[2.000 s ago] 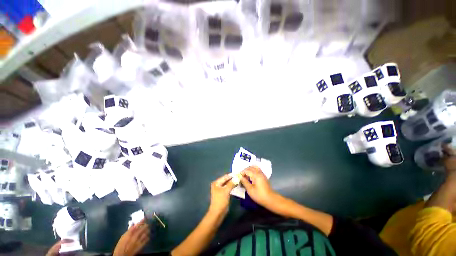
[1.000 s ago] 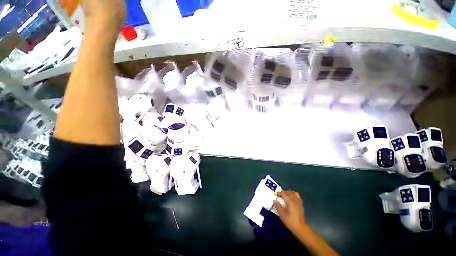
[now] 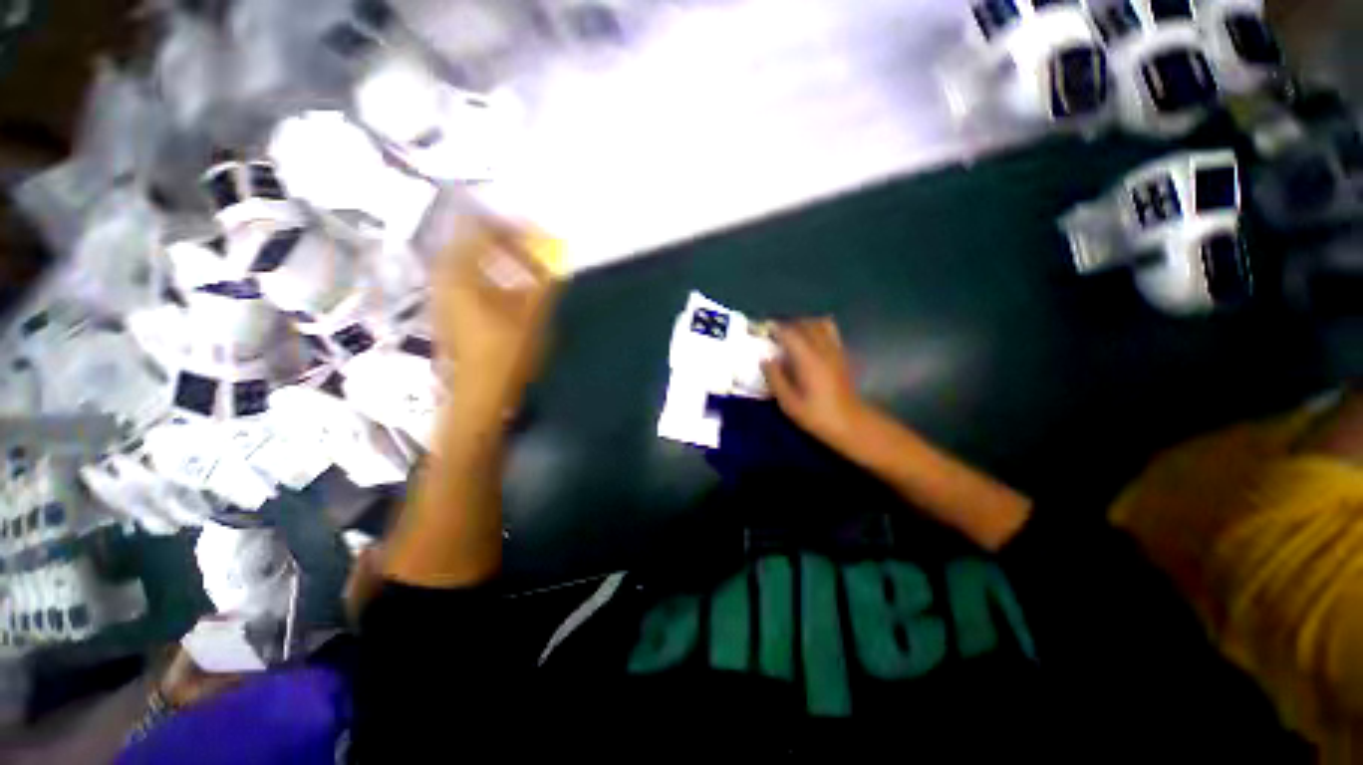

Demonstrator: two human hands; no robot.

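A white security camera (image 3: pixel 691 374) lies tilted on the green mat in front of me, its black window up. My right hand (image 3: pixel 812 374) grips its right side; the fingertips cover part of it. A dark blue cloth (image 3: pixel 752 437) lies crumpled under the camera and below my right hand. My left hand (image 3: pixel 490 292) is blurred and raised left of the camera, in front of the pile. A small yellow item (image 3: pixel 550 251) shows at its fingertips; its shape is unclear.
Many white cameras (image 3: pixel 247 396) are piled at left. A few cameras (image 3: pixel 1166 67) stand at upper right, and one camera (image 3: pixel 1191 224) stands nearer on the mat. A bright white strip (image 3: pixel 718 135) runs behind. A purple sleeve (image 3: pixel 247 725) is lower left, a yellow sleeve (image 3: pixel 1271 553) at right.
My left hand has come back from the upper shelf and now shows a yellow item. My right hand stays on the camera. The view has swung down, and the shelf is out of sight.
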